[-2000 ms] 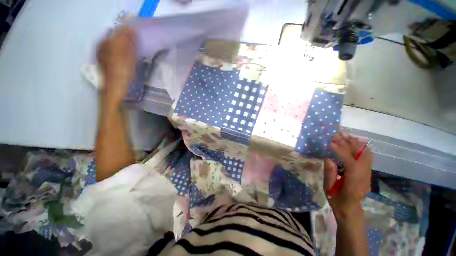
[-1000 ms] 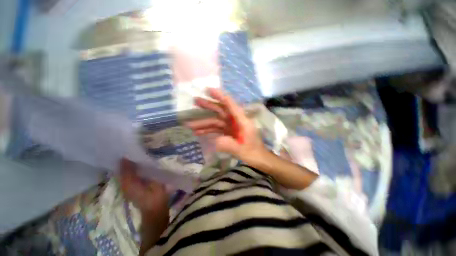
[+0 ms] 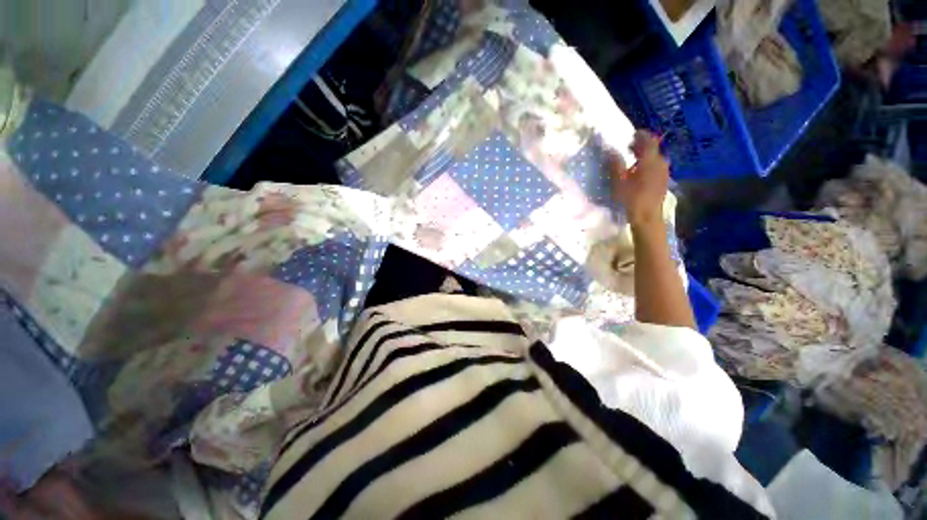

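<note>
Patchwork-print fabric (image 3: 505, 183) with blue polka dot, gingham, pink and floral blocks spreads beside and over my lap, and more of it lies over the table edge at left. My right hand (image 3: 645, 185) is at the fabric's far right edge, fingers bent around that edge. A small reddish bit shows at its fingertips; whether it is the red stick I cannot tell. A pale lilac sheet (image 3: 36, 396), which looks like the paper pattern, lies at the lower left, cut off by the picture's edge. My left hand is not in view.
The ruler-marked table edge (image 3: 198, 76) with a blue rim is at upper left. A blue crate (image 3: 701, 112) holding cloth stands at upper right. Bunched floral cloth (image 3: 803, 295) lies at right. Part of another person's hand (image 3: 897, 46) shows at the far upper right.
The view has swung right, away from the sewing machine. My right hand has moved from above my lap out to the fabric's far edge. My left hand has left the picture.
</note>
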